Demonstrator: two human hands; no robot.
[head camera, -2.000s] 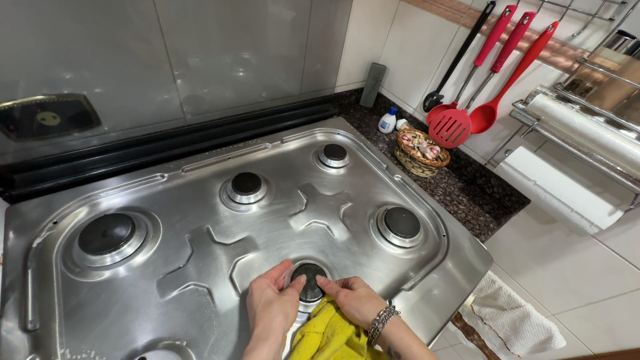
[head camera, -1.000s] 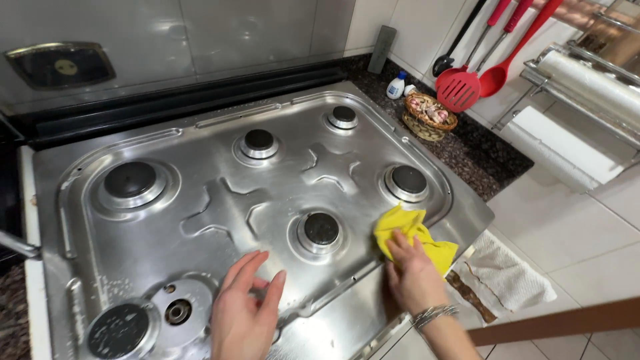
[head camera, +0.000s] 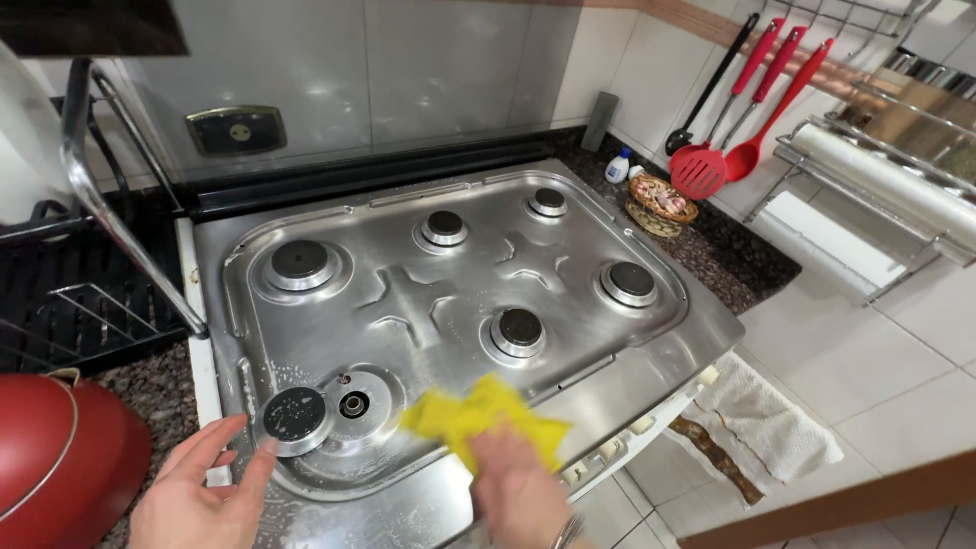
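Observation:
A yellow cloth (head camera: 488, 419) is in my right hand (head camera: 518, 480), blurred, over the front edge of the stainless steel gas cooktop (head camera: 473, 278). At the front left, my left hand (head camera: 213, 488) has its fingers spread beside a wet burner cap (head camera: 295, 415), thumb close to its rim; whether they touch is unclear. That burner piece sits off its seat, leaving an uncovered burner opening (head camera: 354, 405) to its right. Water drops and suds lie around it. Several other burners, among them the front middle one (head camera: 520, 328), have their black caps on.
To the left stand a red kettle (head camera: 76, 457) and a dish rack (head camera: 130, 198). Behind the cooktop's right corner are a small bottle (head camera: 618, 165) and a basket of garlic (head camera: 662, 200). Red utensils (head camera: 700, 171) hang on the wall. A white towel (head camera: 762, 427) hangs at the right front.
My right hand has moved the cloth left from the front right corner. My left hand has moved left to the displaced burner cap. Two seconds ago both hands were at the front middle burner.

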